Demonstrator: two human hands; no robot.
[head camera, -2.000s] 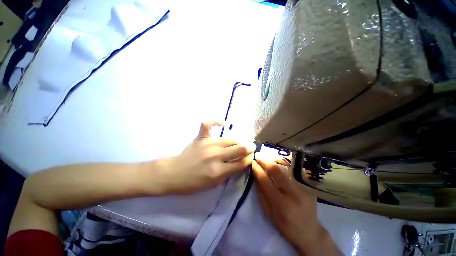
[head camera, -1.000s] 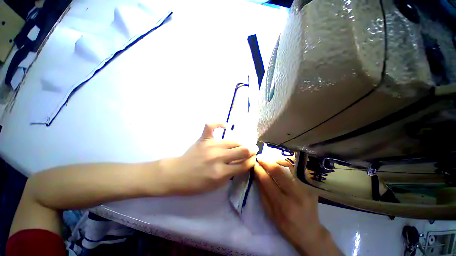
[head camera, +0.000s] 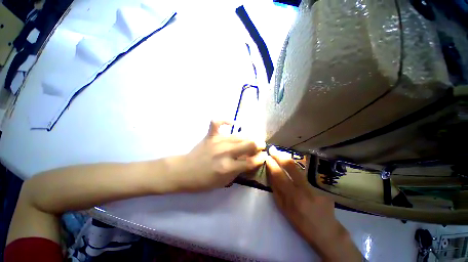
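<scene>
The beige sewing machine head (head camera: 349, 77) stands at right. My left hand (head camera: 223, 158) and my right hand (head camera: 295, 189) meet under it, fingertips down on the small end of a work piece with a dark edge (head camera: 254, 184). A dark strip (head camera: 256, 38) runs out behind the fingertips, past the left side of the head. White fabric around it is hard to tell from the bright table. The needle and presser foot are mostly hidden by fingers and glare.
A white fabric piece (head camera: 97, 56) with a dark edge lies at the left on the white table (head camera: 169, 225). Black-and-white striped fabric (head camera: 102, 243) is below the table edge. Dark and white pieces (head camera: 23, 66) are at far left. A dark object (head camera: 424, 240) lies at lower right.
The tail of the piece in front of the hands has shortened to a small end. The dark strip has come out further behind the machine head. Both hands have stayed nearly in place.
</scene>
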